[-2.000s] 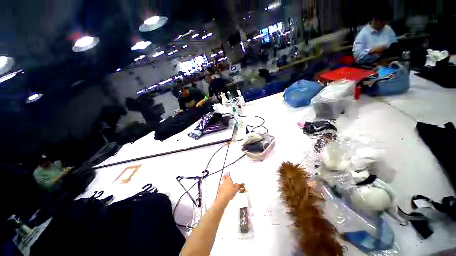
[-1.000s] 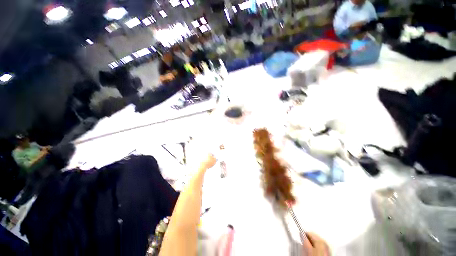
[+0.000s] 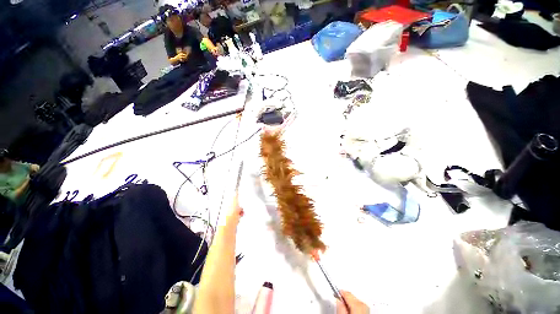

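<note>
The feather duster has a long orange-brown plume that points away over the white table. My right hand, cut off by the bottom edge, is closed around its thin dark handle. My left hand reaches forward over the table, left of the plume. Its fingers are blurred, and a narrow greyish shape shows just beyond them; I cannot tell whether it is held. The pinkish-rimmed basket with dark contents stands at the plume's tip. A pink cylinder with a dark top is near the bottom edge.
Dark garments are heaped left, beside a black hanger and looping cords. White padded pieces, a blue strip and a crumpled clear bag lie right. Blue and white bags stand at the back. Several people are beyond the table.
The view has shifted downward. The duster, first lying on the table, is now in my right hand and has moved left towards the basket. The clear packet near my left hand no longer shows distinctly.
</note>
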